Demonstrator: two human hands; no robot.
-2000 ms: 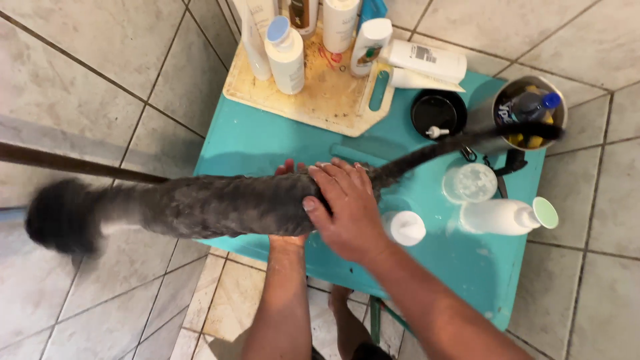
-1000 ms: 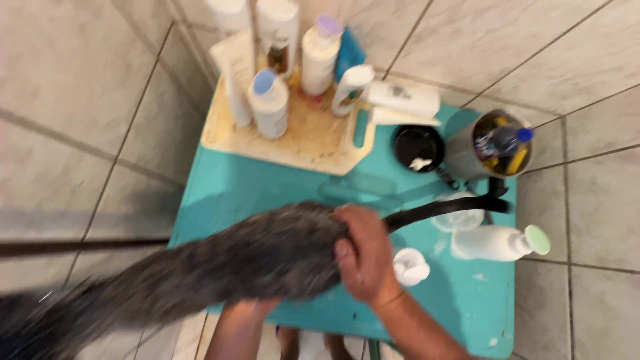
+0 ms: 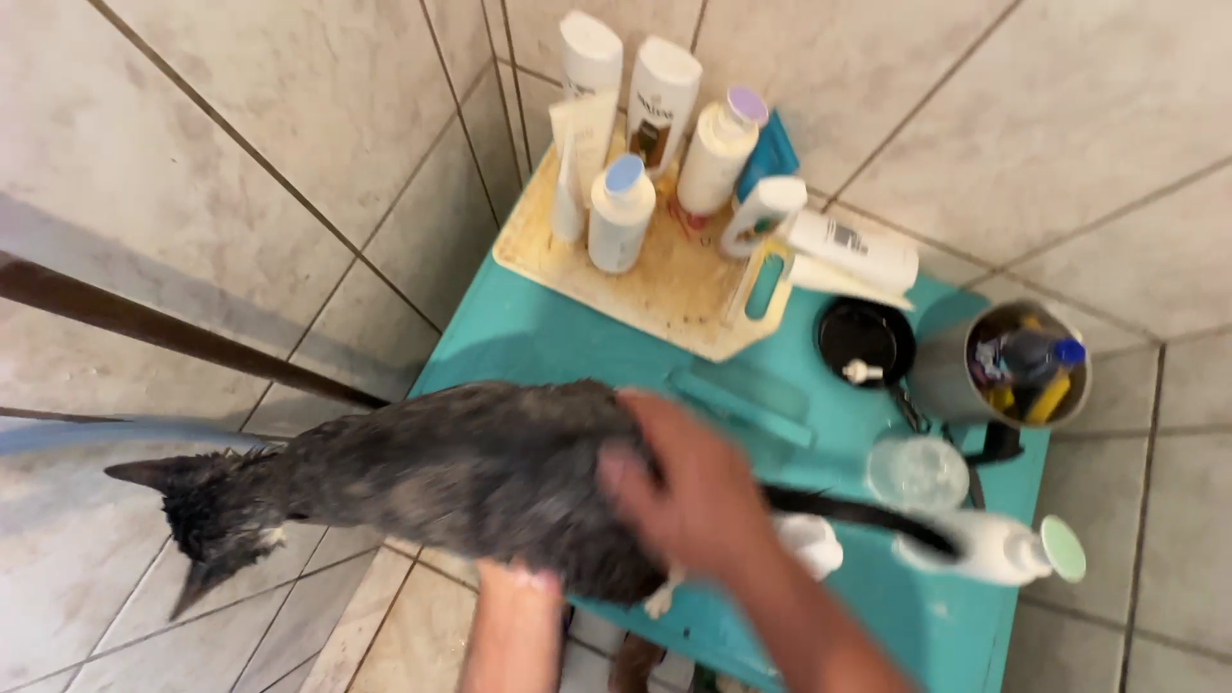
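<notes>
A wet dark grey cat [image 3: 462, 472] stretches from the middle to the left, its head at the far left and its thin tail lying over the right of the turquoise table [image 3: 597, 337]. My right hand [image 3: 679, 481] rests on the cat's hindquarters near the tail base, blurred, with thumb and fingers spread. Beneath the cat's belly is my left hand [image 3: 520, 587], its fingers hidden by the body. One pale paw shows beside my right wrist. A white pump or capped bottle with a light green top [image 3: 977, 549] lies under the tail tip.
A stained cutting board [image 3: 674, 313] carries several white bottles and a tube. To its right are a black round dish [image 3: 864, 342], a metal mug [image 3: 948, 371] with mixed items, a clear cup [image 3: 917, 474] and a white container [image 3: 810, 544]. A brown bar [image 3: 183, 327] crosses the left; tiled walls surround the table.
The cat's head, outside the frame a second ago, shows again at the left with its ears distinct. My right hand stays at its hindquarters, my left under its body.
</notes>
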